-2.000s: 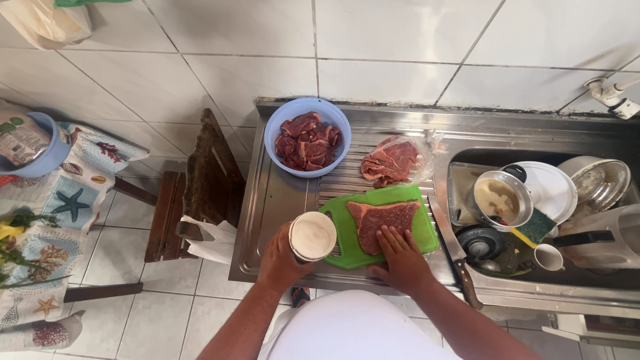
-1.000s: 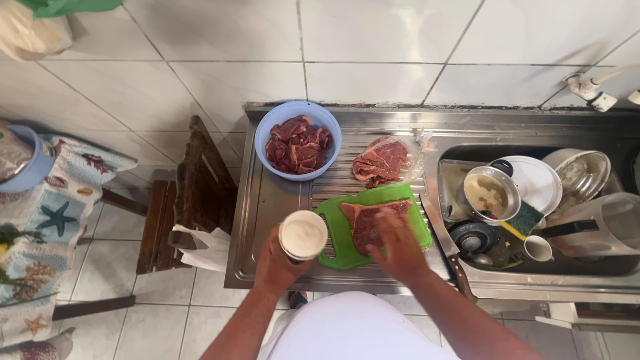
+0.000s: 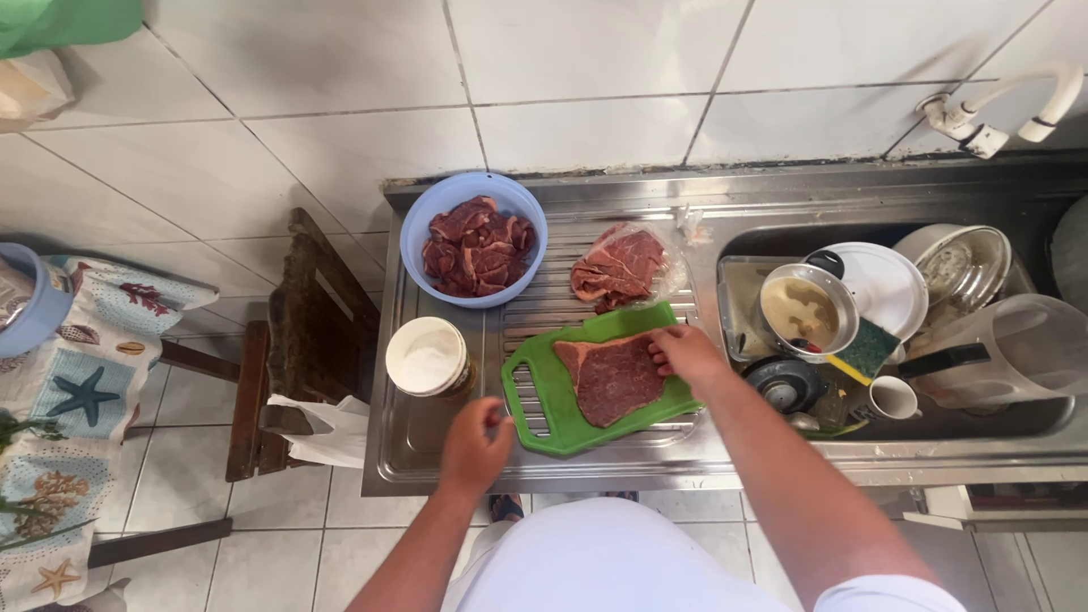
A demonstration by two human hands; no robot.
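A flat slab of raw meat [image 3: 619, 382] lies on a green plastic cutting board [image 3: 552, 425] on the steel drainboard. My right hand [image 3: 688, 357] is at the slab's upper right corner, fingertips against or just over it; whether they pinch it is unclear. Left of the board, my left hand [image 3: 478, 442] hovers empty with curled fingers and a gap between thumb and forefinger. An uncovered white tub [image 3: 427, 357] of white granules stands just above that hand. Behind are a blue bowl [image 3: 412, 246] of meat pieces and more meat [image 3: 619, 262] on a clear plastic bag.
At right the sink basin [image 3: 1003, 425] holds a pot [image 3: 809, 310], a white plate [image 3: 884, 289], a sponge [image 3: 869, 348], a mug [image 3: 892, 398] and a clear pitcher [image 3: 1011, 353]. A faucet [image 3: 977, 127] juts from the wall. A wooden chair [image 3: 314, 314] stands left of the counter.
The white tub, held in my left hand before, now stands on the drainboard, let go. My right hand has moved from over the slab's middle to its upper right corner.
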